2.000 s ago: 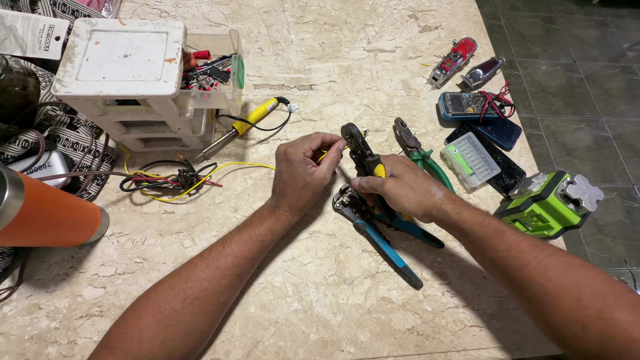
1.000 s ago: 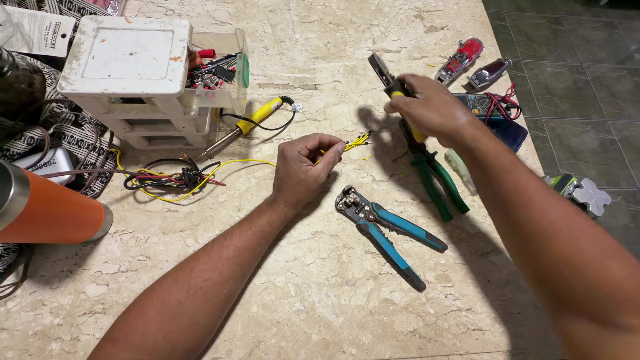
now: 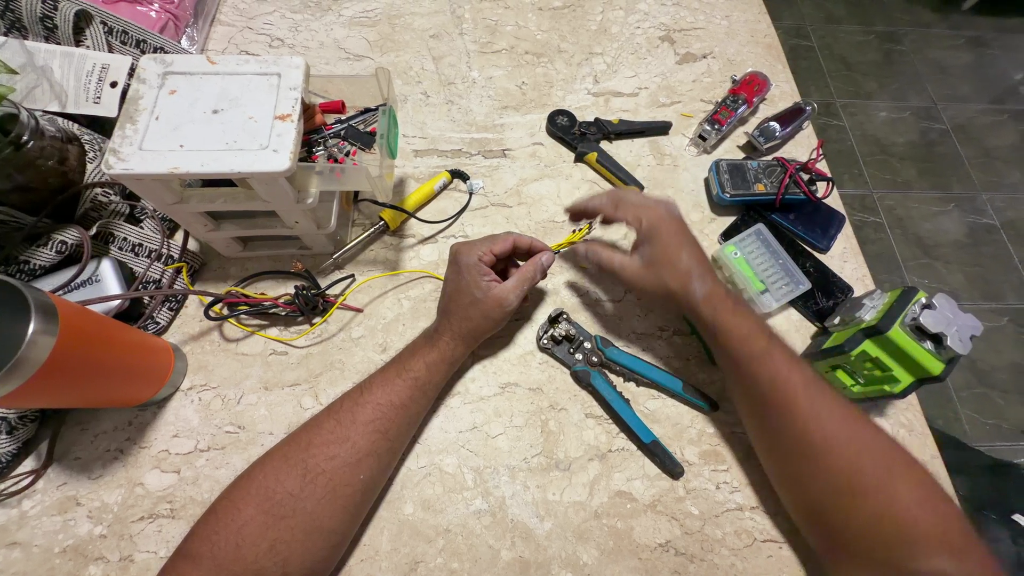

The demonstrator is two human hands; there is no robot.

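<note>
My left hand (image 3: 498, 276) pinches a small bundle of yellow wires (image 3: 573, 238) between thumb and fingertips. Just right of the bundle's ends is my right hand (image 3: 640, 244), blurred, its thumb and fingers apart with nothing seen between them. A black and yellow crimping tool (image 3: 590, 146) lies beyond my hands. Nearer me lies a wire stripper (image 3: 612, 360) with blue and black handles. Green-handled pliers (image 3: 701, 340) are mostly hidden under my right hand and forearm. A yellow wire (image 3: 384, 276) runs from my left hand toward a tangle of cables (image 3: 308, 300).
On the left stand a drawer unit (image 3: 212, 116) with components, a yellow soldering iron (image 3: 416, 200) and an orange tumbler (image 3: 96, 348). Along the right edge are a multimeter (image 3: 748, 181), a clear plastic case (image 3: 760, 268), phones (image 3: 808, 224) and a green laser level (image 3: 880, 344).
The crimping tool, in my right hand before, now lies on the table at the back. My right hand has let go of it and come back beside the wire bundle. My left hand has stayed in place.
</note>
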